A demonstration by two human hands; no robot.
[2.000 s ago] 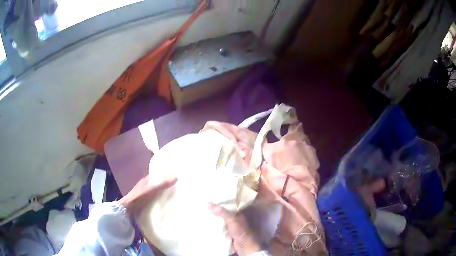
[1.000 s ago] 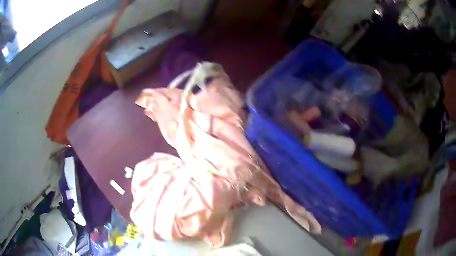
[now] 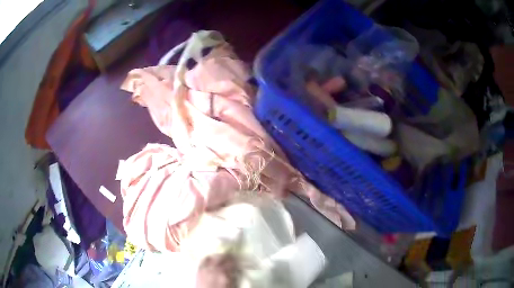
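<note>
A blurred hand (image 3: 218, 272) shows at the bottom edge, left of centre, among cream fabric pieces (image 3: 265, 222). It is cut off by the frame, and I cannot tell whether it is my left or right hand or whether it grips the cream fabric. No second hand can be made out. The cream fabric is smeared by motion; a stiff whitish folded piece (image 3: 304, 260) lies at its right. The crumpled peach fabric (image 3: 152, 197) with loose threads lies just behind.
A blue slotted basket (image 3: 344, 169) with white cones and scraps stands at the right. A purple-brown board (image 3: 96, 132) lies at the left under the peach heap. An orange cloth (image 3: 48, 107) hangs by the wall, near a grey-topped box (image 3: 121, 28). The grey table edge (image 3: 338, 247) shows below the basket.
The view has swung right and down. The cream mound that both hands held on the peach fabric is gone from there; cream fabric and one hand now show at the bottom, in front of the peach heap.
</note>
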